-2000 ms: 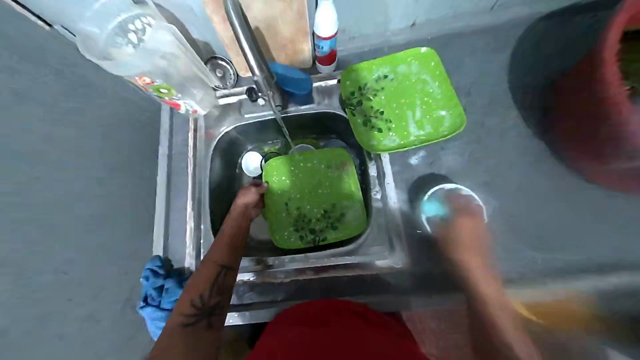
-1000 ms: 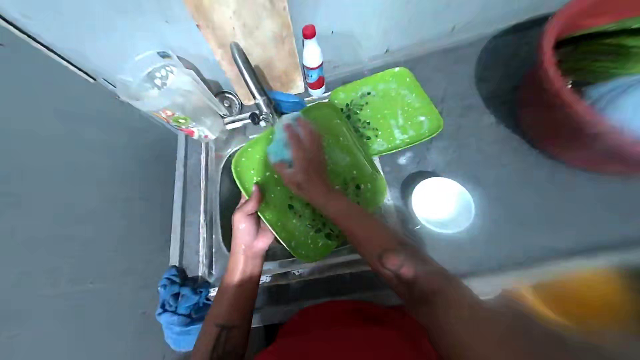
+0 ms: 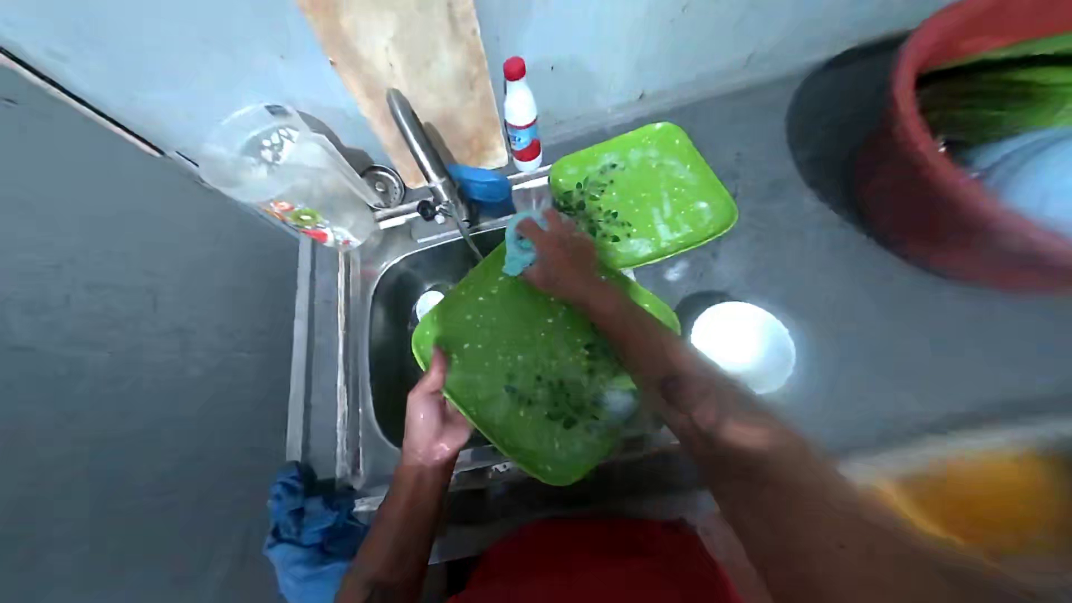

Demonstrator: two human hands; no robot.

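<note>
My left hand (image 3: pixel 435 414) grips the left edge of a green square plate (image 3: pixel 519 352) with a leaf pattern, tilted over the steel sink (image 3: pixel 389 335). In my right hand (image 3: pixel 561 251) is a light-blue sponge or scrubber (image 3: pixel 519 243), at the plate's far edge. A second green plate (image 3: pixel 662 193), streaked with suds, lies on the counter behind and to the right. The curved metal faucet (image 3: pixel 423 151) stands at the back of the sink, and a thin stream of water comes from it. A small white item (image 3: pixel 428 303) shows in the sink; the held plate hides much of the basin.
A white round bowl (image 3: pixel 743 347) is on the counter at right. Behind the sink are a red-capped bottle (image 3: pixel 521 117), a blue item (image 3: pixel 481 182) and a board (image 3: pixel 419 67). A clear plastic pitcher (image 3: pixel 293 184), a blue cloth (image 3: pixel 310 536) and a red tub (image 3: pixel 921 201) stand around.
The green plate has been lifted from low in the sink and tilted. My right hand has come from the white bowl at right onto the plate, then moved toward its far edge.
</note>
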